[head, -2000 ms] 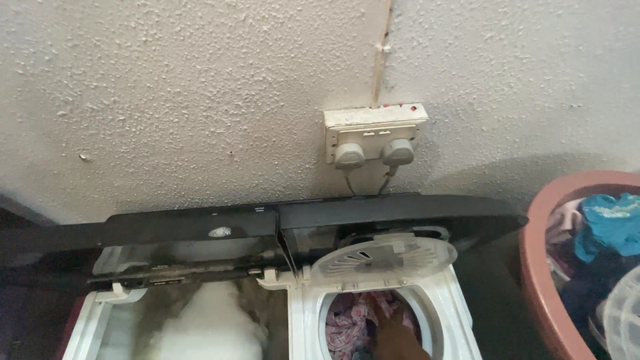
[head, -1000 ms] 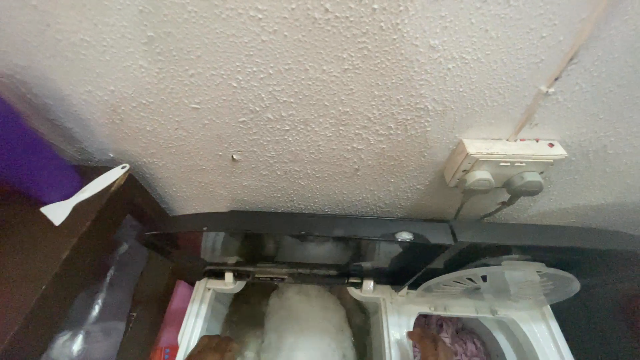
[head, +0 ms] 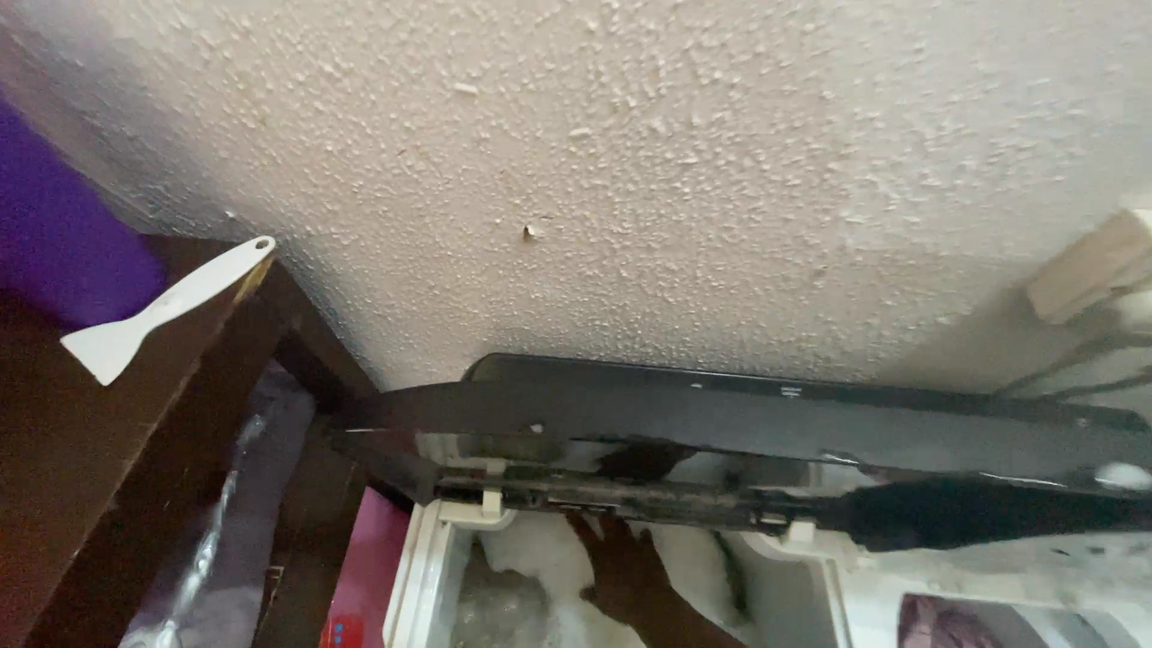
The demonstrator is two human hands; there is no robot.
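Note:
My right hand (head: 621, 571) reaches from the lower right into the wash tub of a twin-tub washing machine, fingers spread over a bulging white mass (head: 531, 549); whether that is cloth or foam I cannot tell. Greyish water (head: 504, 612) lies at its left. The machine's dark lid (head: 648, 405) stands raised behind the tub, against the wall. Some purplish cloth (head: 940, 621) shows in the spin tub at the lower right. My left hand is out of view.
A dark brown wooden unit (head: 117, 468) stands to the left, with a white plastic scraper (head: 171, 306) and a purple object (head: 63, 216) on top. Between unit and machine is a pink object (head: 369, 549). A wall socket (head: 1089, 270) with cables is at the right.
The view has swung left. My right hand has gone from the spin tub into the wash tub. My left hand, at the wash tub's left a second ago, has left the view.

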